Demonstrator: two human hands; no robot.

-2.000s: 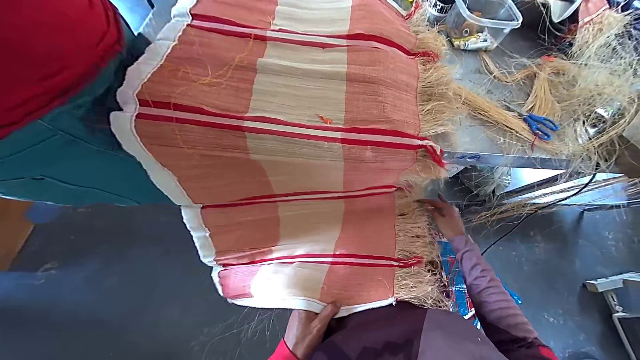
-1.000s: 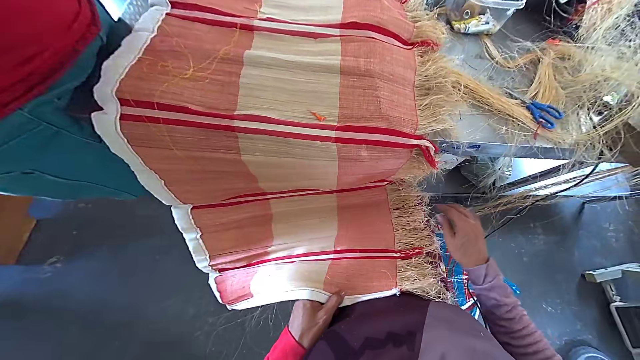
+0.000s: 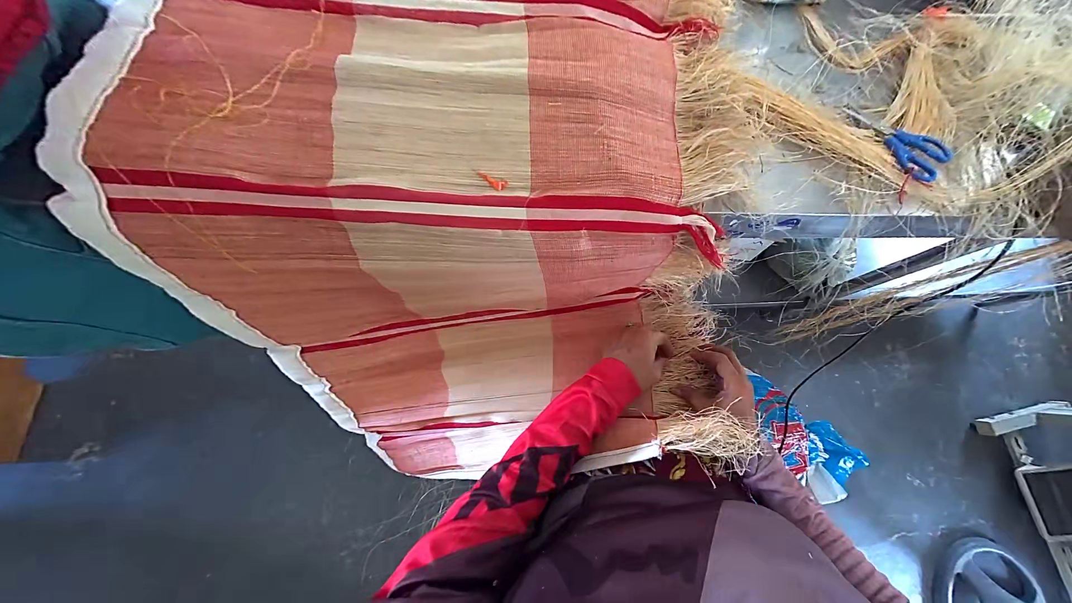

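A woven fiber cloth (image 3: 435, 276) in salmon and cream with red stripes spans the view, its left and lower edges bordered in white. Along its right edge runs a straw-coloured raffia-like fringe (image 3: 712, 159). At the lower part of that edge my left hand (image 3: 643, 353) pinches at the cloth where the fringe starts, the fingertips partly hidden. Just right of it, my right hand (image 3: 724, 381) has curled fingers among the fringe strands; what it grips there cannot be made out. Loose yellow threads (image 3: 230, 105) and a small orange piece (image 3: 494, 181) lie on the cloth.
Blue-handled scissors (image 3: 917, 155) and loose fiber bundles (image 3: 925, 92) lie on the grey table (image 3: 837, 224) at upper right. Another person in teal trousers (image 3: 75, 285) stands at left. A black cable (image 3: 837, 356) hangs below the table beside a blue plastic bag (image 3: 825, 452).
My left hand has moved from the cloth's lower white edge up and right to the fringe. My right hand, raised beside the fringe a second ago, is now in its strands.
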